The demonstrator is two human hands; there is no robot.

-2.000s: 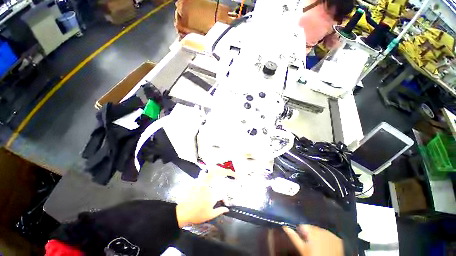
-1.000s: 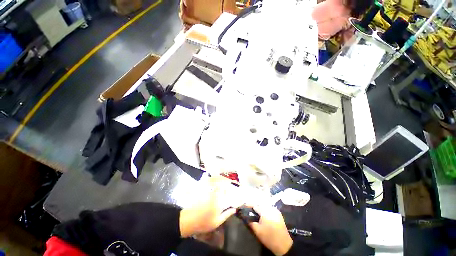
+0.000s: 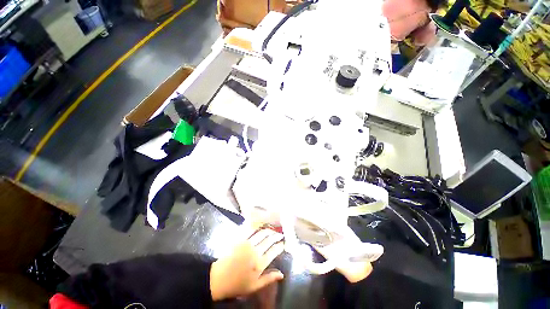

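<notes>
The white sewing machine [image 3: 325,139] stands before me, its lower head overexposed. My left hand [image 3: 244,268] lies palm down left of the needle area, fingers spread and thumb apart; any fabric under the fingertips is hidden. My right hand [image 3: 356,268] is right of the needle area, mostly covered by white machine parts; its fingers and any held piece are hidden. Black fabric pieces [image 3: 129,175] are heaped left of the machine, with a green item [image 3: 183,132] on top. Black strips with pale lines [image 3: 416,208] lie tangled to the right.
A white curved band [image 3: 160,193] arcs over the black heap. An open carton [image 3: 158,96] is beyond the heap. A grey-screened panel [image 3: 491,184] and white paper [image 3: 476,274] are at right. Dark thread cones [image 3: 485,30] stand upper right. A person's pink sleeve [image 3: 407,18] shows behind the machine.
The dark strip between my hands no longer shows. My right hand has moved up and right, behind white machine parts. My left hand's fingers have spread flat. The view has shifted slightly.
</notes>
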